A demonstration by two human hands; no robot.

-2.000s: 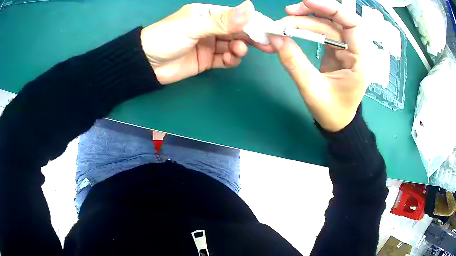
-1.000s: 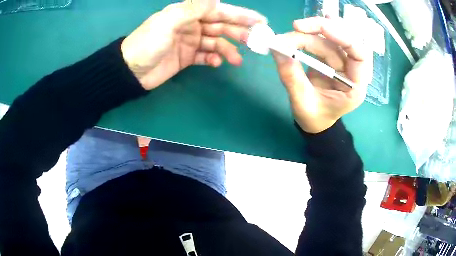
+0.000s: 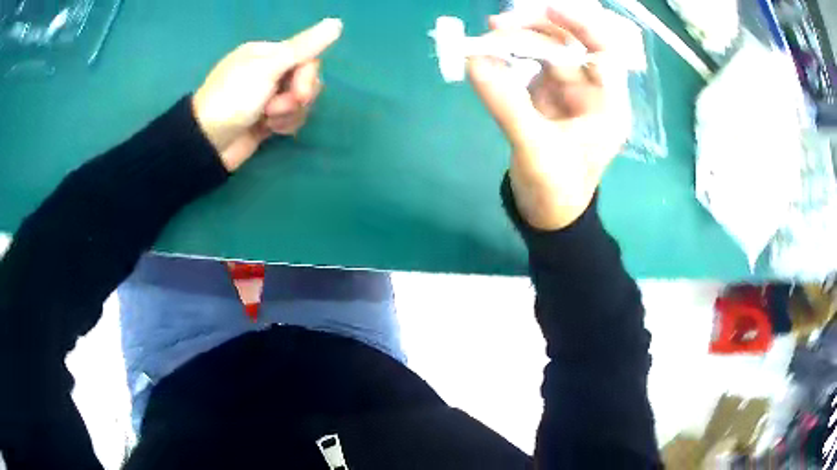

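Note:
My right hand holds a stemmed white part in its fingertips above the bench. The part's wide white base points left, clear of the fingers. Its rod runs right across the fingers and is blurred; I cannot make out the metal tip. My left hand is apart from the part, at the left. Its index finger points up and right, the other fingers are curled in, and nothing shows in it.
A clear tray is partly hidden behind my right hand. Another clear tray is at the top left. A bag of whitish pieces lies on the green bench at right. A red plastic item is below the bench at right.
My left hand has moved left and down, away from the part, and its fingers have curled. My right hand has moved left and up with the part, now nearly level. The view has shifted.

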